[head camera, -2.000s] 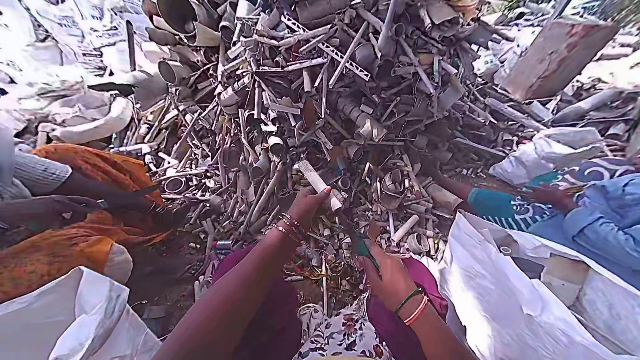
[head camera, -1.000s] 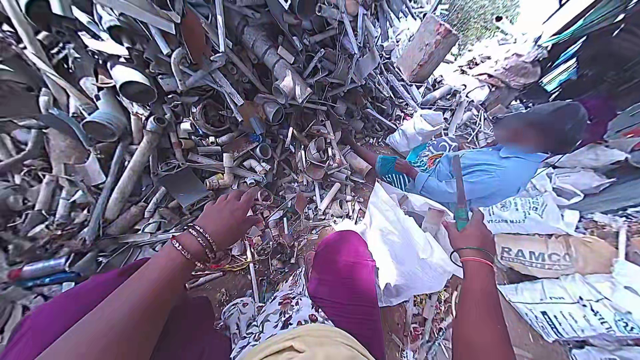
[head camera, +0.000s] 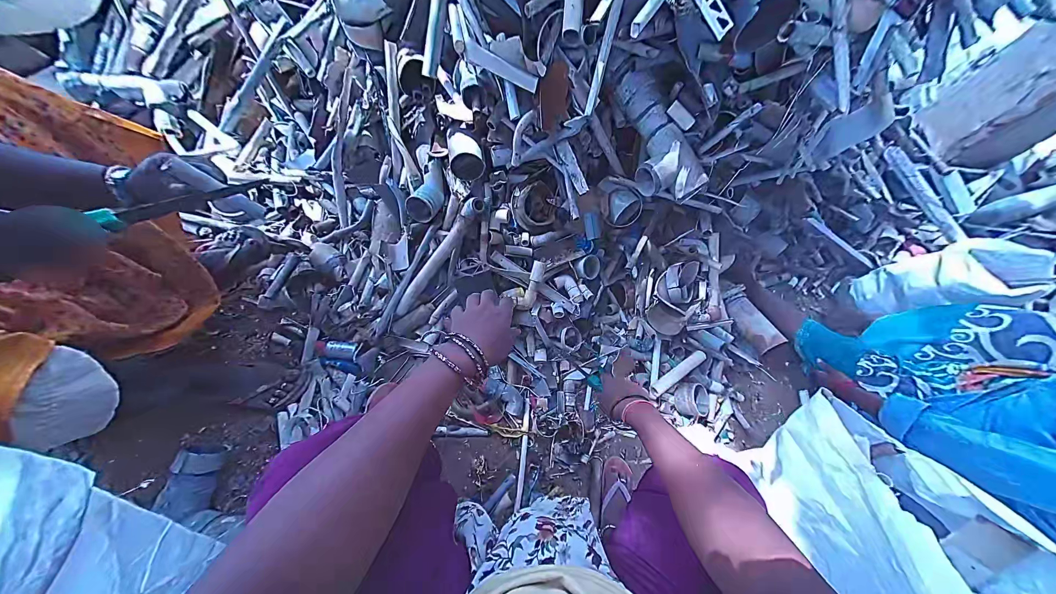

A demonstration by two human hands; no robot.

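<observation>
My left hand, with beaded bangles at the wrist, reaches into a large heap of scrap plastic pipes and fittings. Its fingers point away and their tips are hard to make out, beside a dark flat piece. Low over the front of the heap, my right hand is closed on the green handle of a bladed tool. The blade is hard to separate from the scrap. A white pipe piece lies just right of that hand.
At the left, a person in orange cloth holds a green-handled blade. Another person's blue sleeve and arm are at the right. White sacks flank me. A large block stands at the upper right.
Two seconds ago my left hand held a white pipe piece; now that piece is not in it. My right hand has come back from the far right to the heap with the tool. The view has swung.
</observation>
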